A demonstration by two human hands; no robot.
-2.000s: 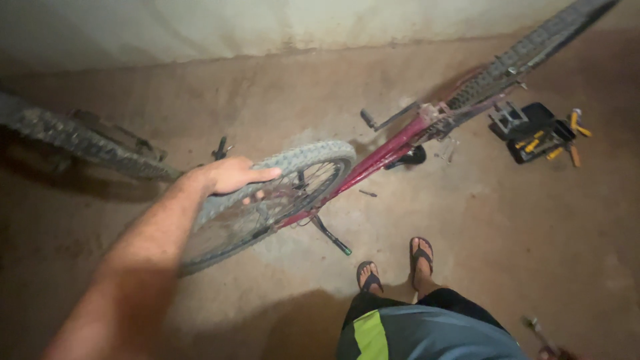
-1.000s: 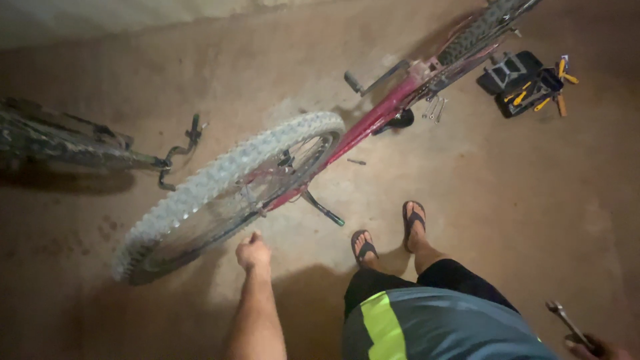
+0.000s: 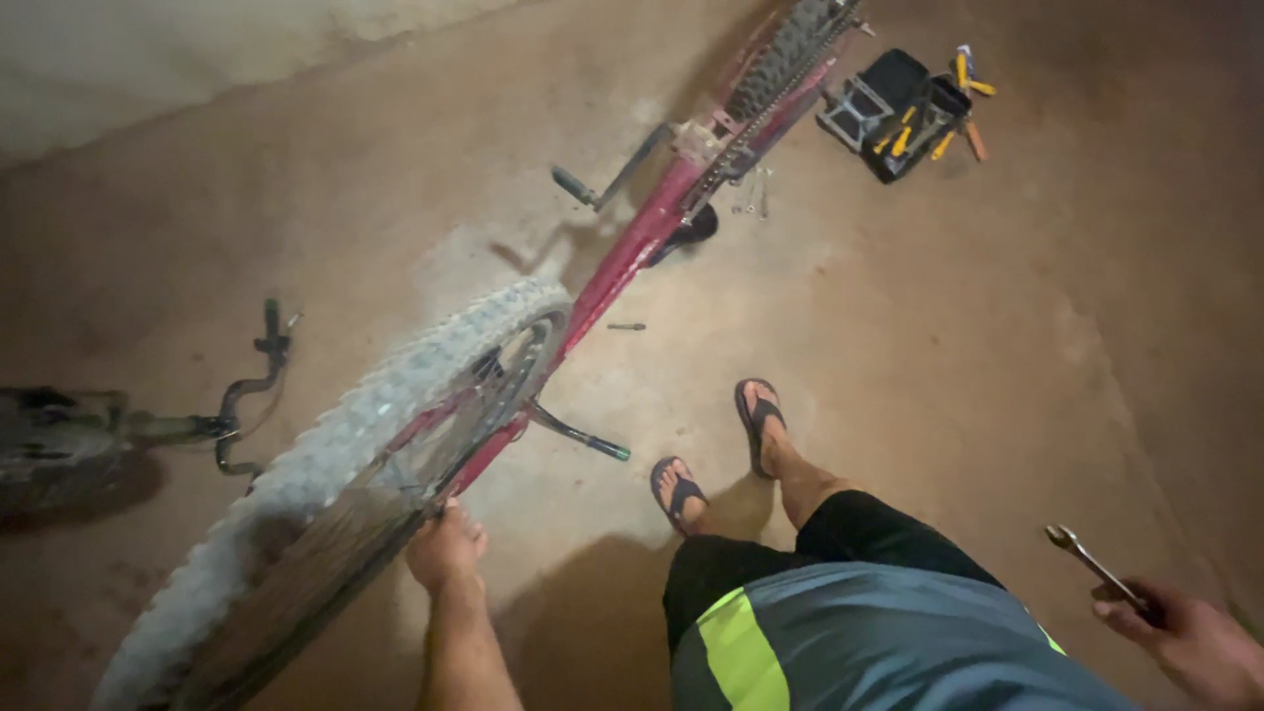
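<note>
A red bicycle frame [image 3: 632, 252] stands upside down, with its saddle [image 3: 691, 232] and handlebar grip [image 3: 607, 447] down at the floor. Its front wheel, with a knobby tire [image 3: 341, 454], reaches toward the lower left. My left hand [image 3: 447, 546] is at the hub end of the red fork, fingers curled; whether they grip the axle part there cannot be made out. At the lower right, my right hand [image 3: 1160, 624] holds a metal wrench [image 3: 1094, 566], its open end pointing up and left, well away from the bicycle.
An open black tool case [image 3: 889, 163] with yellow-handled tools lies at the upper right. Several small wrenches [image 3: 760, 193] lie by the saddle, and a small metal piece [image 3: 626, 327] rests on the floor. A second bicycle's handlebar [image 3: 232, 415] is at left. My sandaled feet [image 3: 758, 425] are near the middle.
My left hand has gone from the front tire to the fork end by the hub. My right hand, with the wrench, has come further into view at the lower right.
</note>
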